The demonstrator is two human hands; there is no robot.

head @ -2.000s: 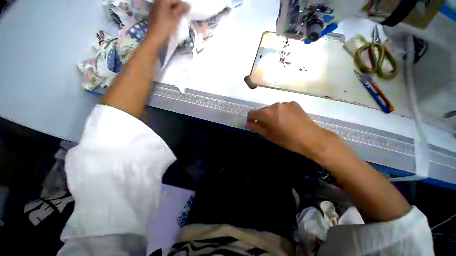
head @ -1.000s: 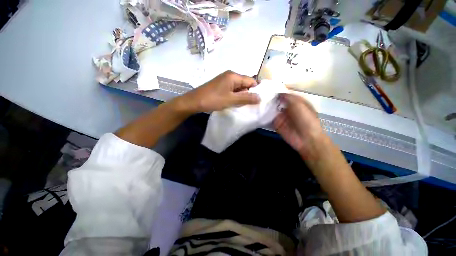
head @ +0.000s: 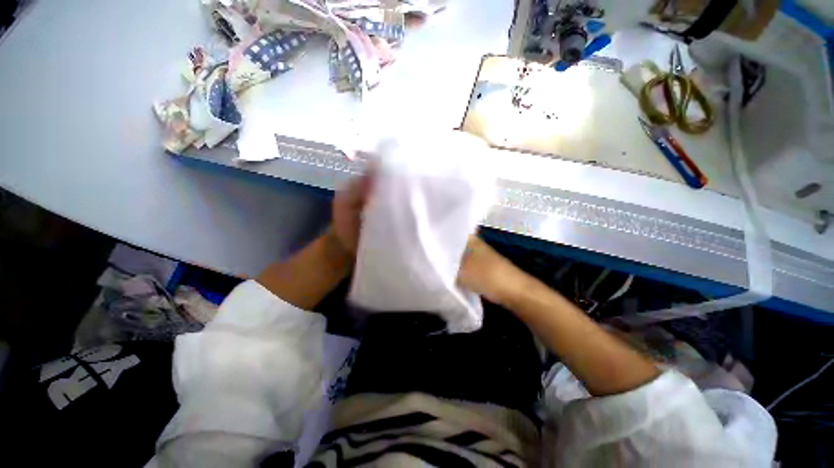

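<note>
A white fabric piece (head: 416, 238) hangs spread in front of me, over the table's front edge and above my lap. Its upper part is overexposed. My left hand (head: 351, 208) is at its left edge and holds it; the fingers are blurred and partly behind the cloth. My right hand (head: 480, 267) is at its lower right side, with the fingers hidden behind the cloth. The sewing machine's needle plate (head: 549, 114) lies behind the cloth to the right, with no cloth under the needle.
A patchwork-print fabric pile (head: 274, 55) lies at the left. A dark grey knob (head: 572, 44) and blue lever (head: 596, 46) are on the machine head. Scissors (head: 677, 99) and thread snips (head: 675, 155) lie right. White tape (head: 755, 247) hangs at far right. A measuring scale (head: 585, 212) runs along the front edge.
My left hand went from the print pile to the front with white fabric, and both hands met on it. The cloth is now spread larger and lower, and my right hand has moved down and left.
</note>
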